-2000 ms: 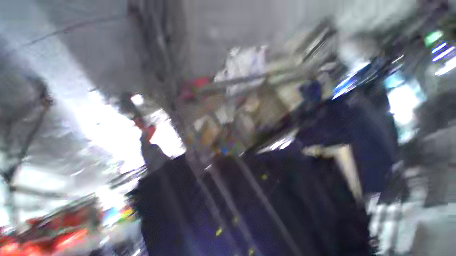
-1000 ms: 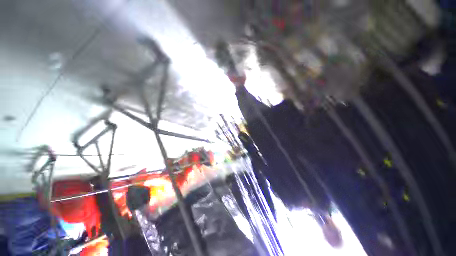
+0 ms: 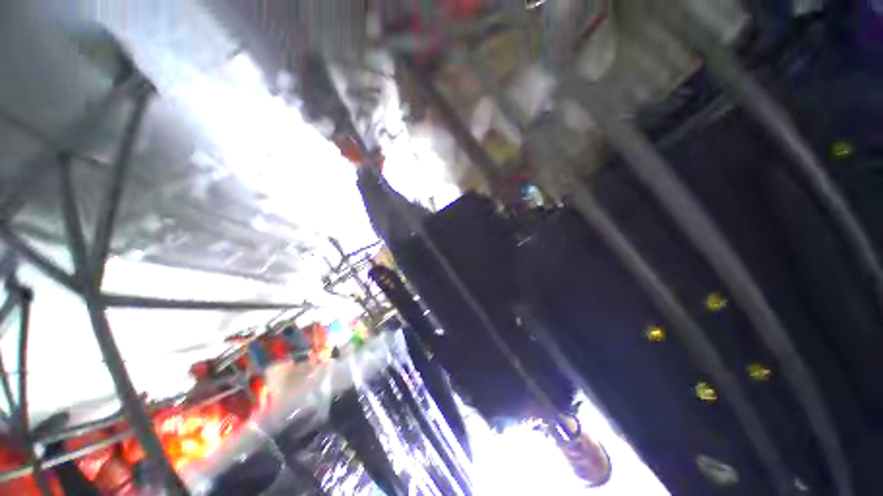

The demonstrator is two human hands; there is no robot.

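A large dark navy jacket (image 3: 620,281) with several shiny gold buttons fills the centre and right, tilted and close to me. Pale curved streaks run across it. A dark sleeve-like shape (image 3: 474,320) slants down its left side. Below its end is a small skin-toned shape (image 3: 586,457), perhaps part of a hand, against bright white; whose it is cannot be told. I see no hand that I can make out as my own.
Glossy plastic-covered dark garments (image 3: 397,426) hang left of the jacket. Orange-red bags or garments (image 3: 194,431) lie along the lower left. Dark metal frames (image 3: 94,291) stand at the left. Blurred boxes and goods (image 3: 503,87) are at the top, beside glaring ceiling light.
The view has swung and come steadier. The jacket now fills more of the centre and right. The skin-toned shape stands a little further left than one second ago.
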